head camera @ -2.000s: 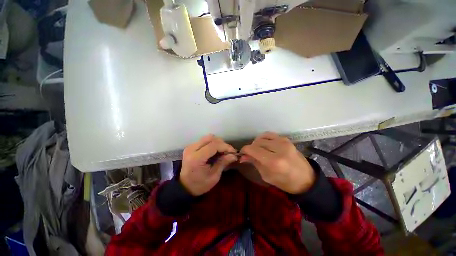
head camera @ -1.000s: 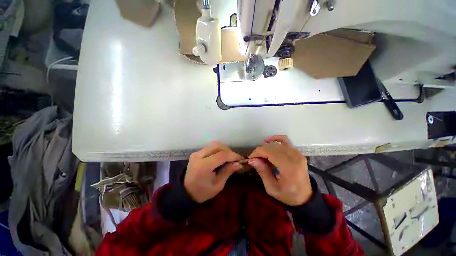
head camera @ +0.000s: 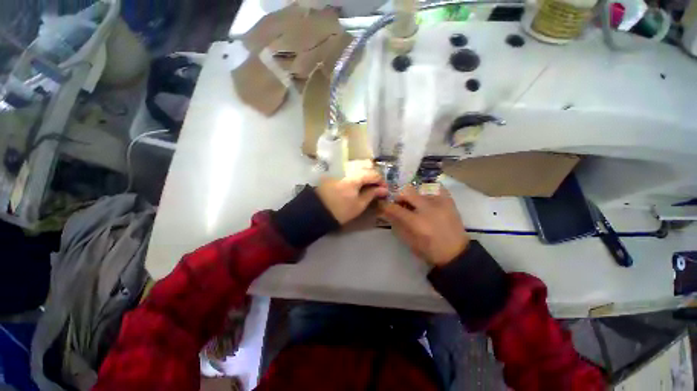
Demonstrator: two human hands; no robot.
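Note:
The white sewing machine (head camera: 565, 99) stands across the table. My left hand (head camera: 351, 195) and my right hand (head camera: 428, 223) meet fingertip to fingertip at the needle area, just under the machine head. Between and below them a brown piece (head camera: 355, 221) shows, pinched by the fingers of both hands. The presser foot and needle are mostly hidden by my fingers. The lit lamp (head camera: 332, 150) on its silver gooseneck is just left of the head and shines on my left fingers.
Loose brown pieces (head camera: 260, 82) lie at the back left. Another brown panel (head camera: 527, 174) lies under the machine arm, beside a black phone (head camera: 564, 212) and a black-handled tool (head camera: 614, 238). Grey cloth (head camera: 88, 282) is heaped at left. A labelled container (head camera: 562, 19) stands on the machine.
Both hands have moved forward from the table's front edge to the needle area with the brown piece. The view has shifted, showing more of the machine top and back-left pieces.

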